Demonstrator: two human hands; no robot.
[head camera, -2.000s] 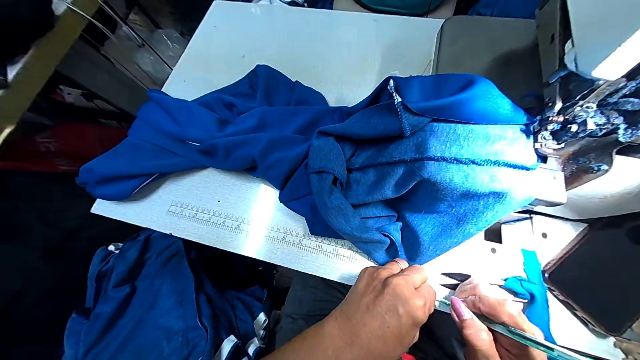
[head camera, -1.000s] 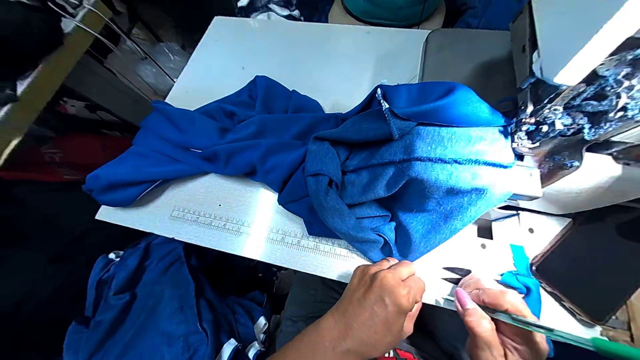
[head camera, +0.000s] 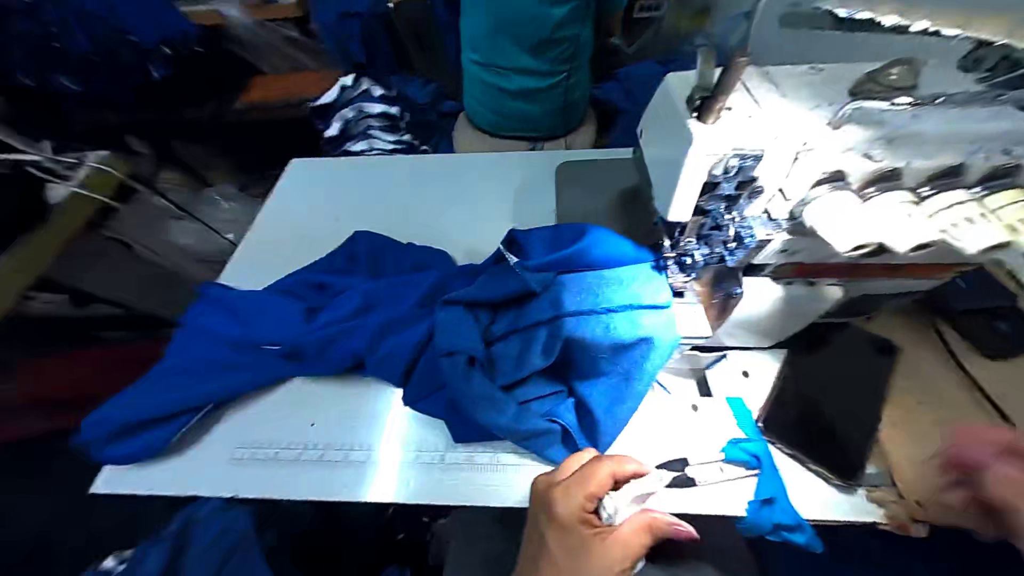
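Note:
A blue garment (head camera: 320, 312) lies bunched across the white sewing machine table (head camera: 320, 416). Its right end, with the lighter fleecy side up, reaches the needle area of the sewing machine (head camera: 704, 232). My left hand (head camera: 580, 512) is at the front edge of the table, its fingers around a white-handled small tool (head camera: 632, 496) with two black-marked prongs; whether snips or tweezers, I cannot tell. The index finger touches the garment's lower corner. To the far right, my right hand (head camera: 988, 472) is blurred and partly out of frame, away from the garment.
A bright blue fabric strip (head camera: 764, 480) hangs over the front edge beside a black phone (head camera: 828, 400). Thread cones (head camera: 840, 212) stand at the right. Behind the table are a teal-covered seat (head camera: 528, 72) and striped cloth (head camera: 364, 116). More blue fabric (head camera: 200, 544) lies below left.
My right hand has moved right, away from my left hand; the long greenish stick it held is no longer visible. The white-handled tool now shows in my left hand. The view has shifted up and right.

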